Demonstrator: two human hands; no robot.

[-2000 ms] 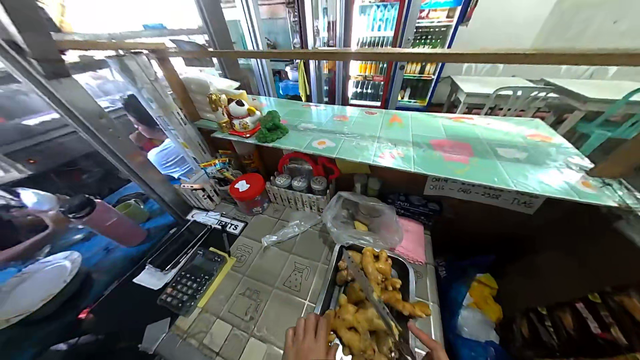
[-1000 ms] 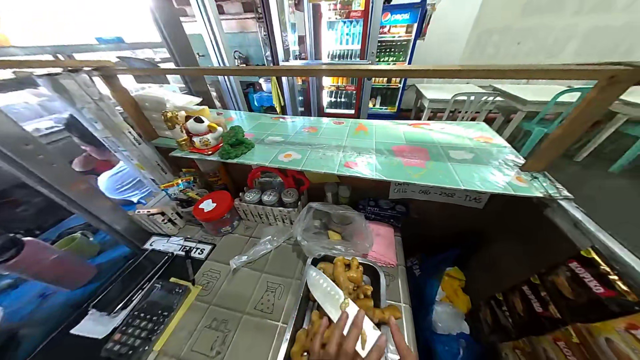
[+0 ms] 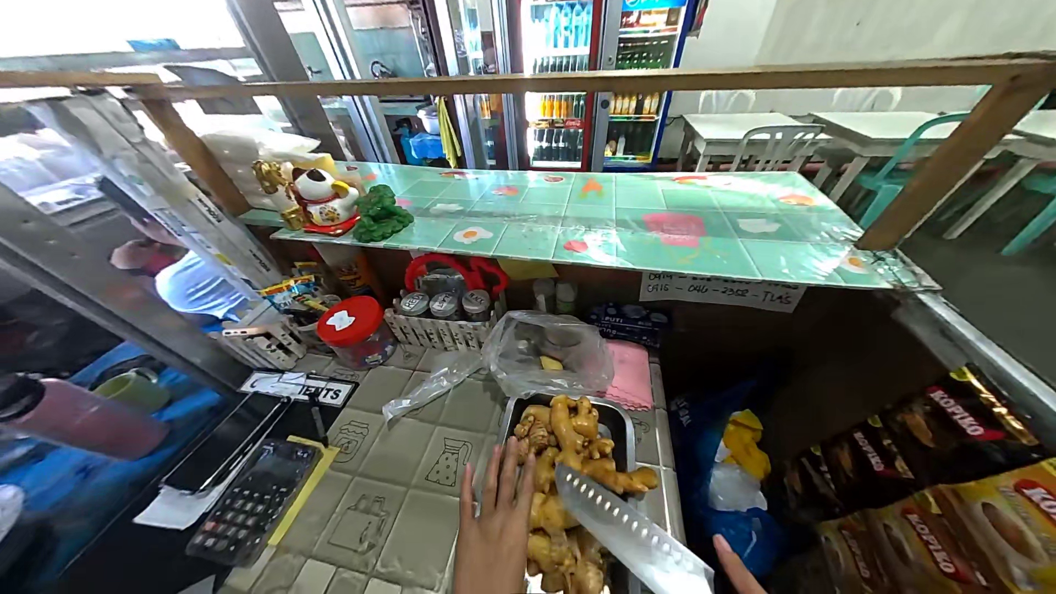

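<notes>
A metal tray (image 3: 624,412) holds several pieces of ginger root (image 3: 569,437) on the tiled counter. My left hand (image 3: 497,520) lies flat with its fingers spread at the tray's left side, against the ginger. A kitchen knife (image 3: 627,528) with a row of dimples along its blade lies slanted over the ginger, its tip toward the upper left. Of my right hand (image 3: 734,565), only a finger shows at the bottom edge, right of the blade; its hold on the handle is out of frame. Behind the tray sits a clear plastic bag (image 3: 549,355) with a small yellowish piece inside.
A pink cloth (image 3: 629,375), a red-lidded jar (image 3: 355,330) and a basket of shakers (image 3: 445,330) stand at the back. At left are a calculator (image 3: 252,503) and a pink tumbler (image 3: 91,417). A raised tiled ledge (image 3: 528,219) runs behind. Coffee packs (image 3: 932,536) lie at right. Beyond the left frame is a person (image 3: 194,285).
My left hand has moved off the blade to the tray's left side. The knife has shifted toward the lower right, and my right hand is now mostly out of frame.
</notes>
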